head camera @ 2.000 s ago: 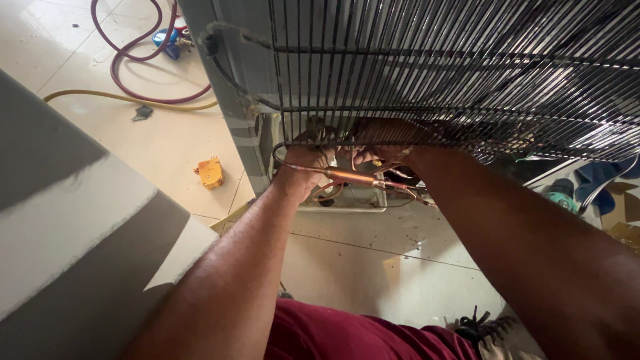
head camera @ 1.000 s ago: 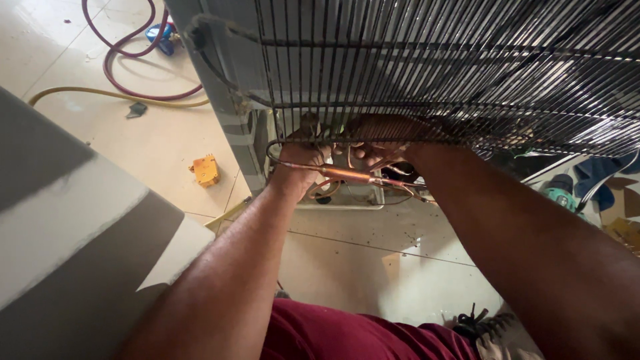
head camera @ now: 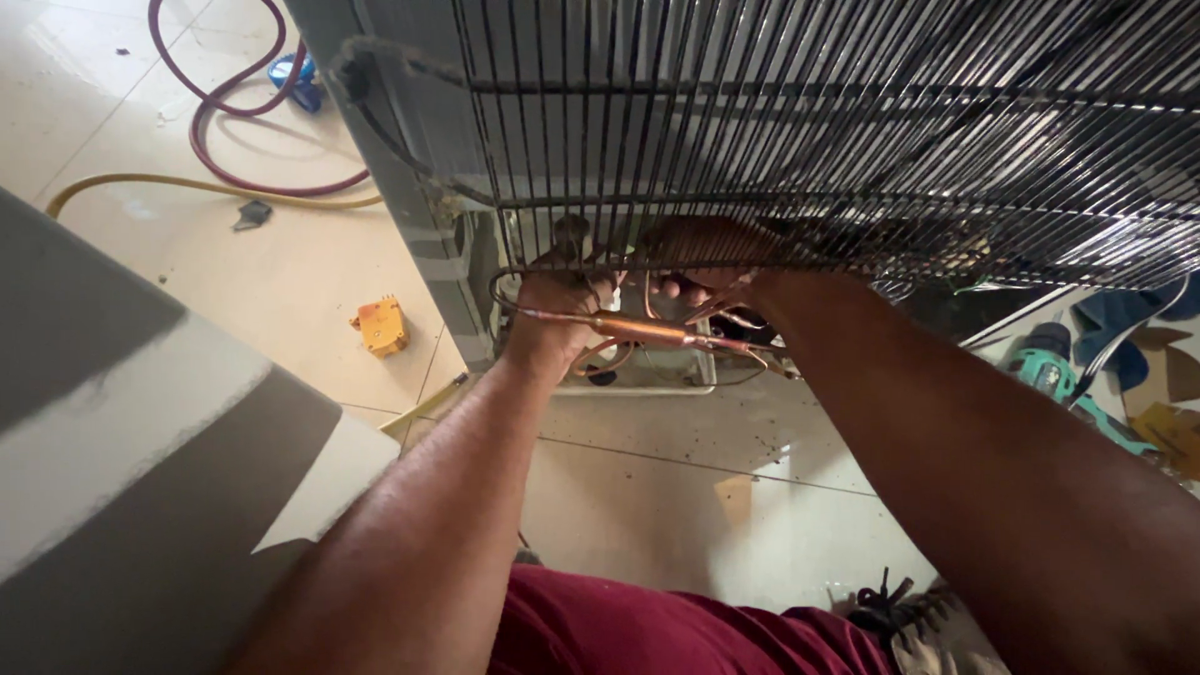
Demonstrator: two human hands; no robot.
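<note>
Both my hands reach in under the black wire condenser grille [head camera: 600,141] at the back of a refrigerator. My left hand [head camera: 562,292] is by the white plastic tray [head camera: 647,384], behind the thin bent tube of a copper filter drier [head camera: 647,329]. Its fingers are partly covered, so what it grips cannot be made out. My right hand [head camera: 708,253] is behind the grille wires, its fingertips curled close to thin copper tubes [head camera: 731,309]. Whether it holds anything is hidden. The filter drier lies across in front of the hands, below the grille's lower edge.
An orange plastic box [head camera: 381,325] lies on the tiled floor at left, with a dark red hose [head camera: 202,141], a yellow hose [head camera: 187,183] and a blue fitting [head camera: 298,82]. A teal power drill [head camera: 1045,370] is at right. A pale grey panel [head camera: 141,403] stands at lower left.
</note>
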